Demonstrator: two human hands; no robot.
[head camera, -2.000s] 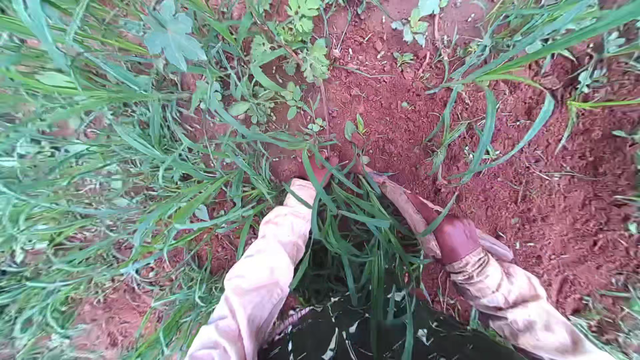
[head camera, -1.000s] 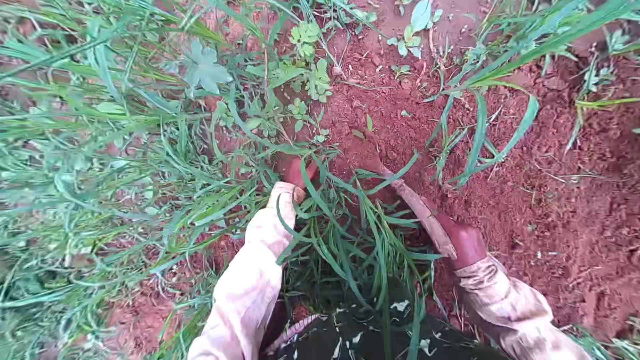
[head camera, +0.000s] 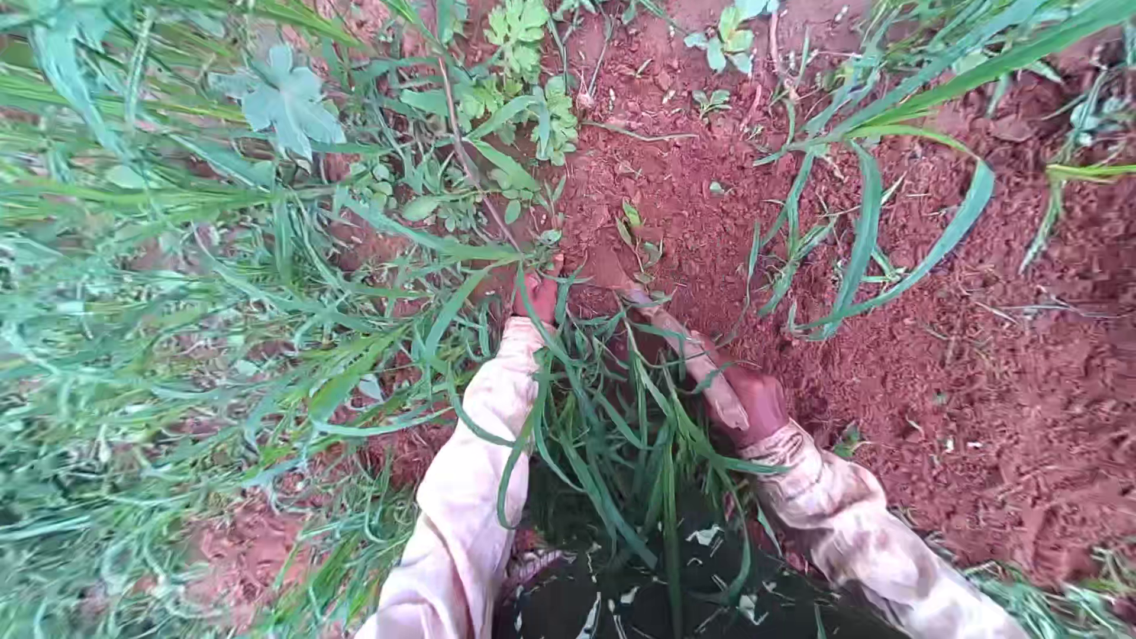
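My right hand (head camera: 754, 404) is closed around the wooden handle (head camera: 697, 355) of a hand tool whose soil-coloured blade end (head camera: 612, 271) rests at the red soil, close to my left hand. My left hand (head camera: 539, 297) is low among grass stems at the edge of the weeds, its fingers partly hidden by blades, and appears to grip green stems. Long grass blades (head camera: 603, 453) lie between my two forearms, over my dark patterned clothing. A small leafy seedling (head camera: 632, 222) stands just beyond the tool's end.
Dense grass (head camera: 222, 355) fills the left side, with a broad lobed leaf (head camera: 288, 102) at upper left. Light green leafy weeds (head camera: 524, 80) grow beyond my left hand. Loose red soil (head camera: 958, 399) lies to the right, with a grass clump (head camera: 825, 151) at upper right.
My right hand and the tool moved a little toward me between the first two frames, then forward again. My left hand stays among the stems.
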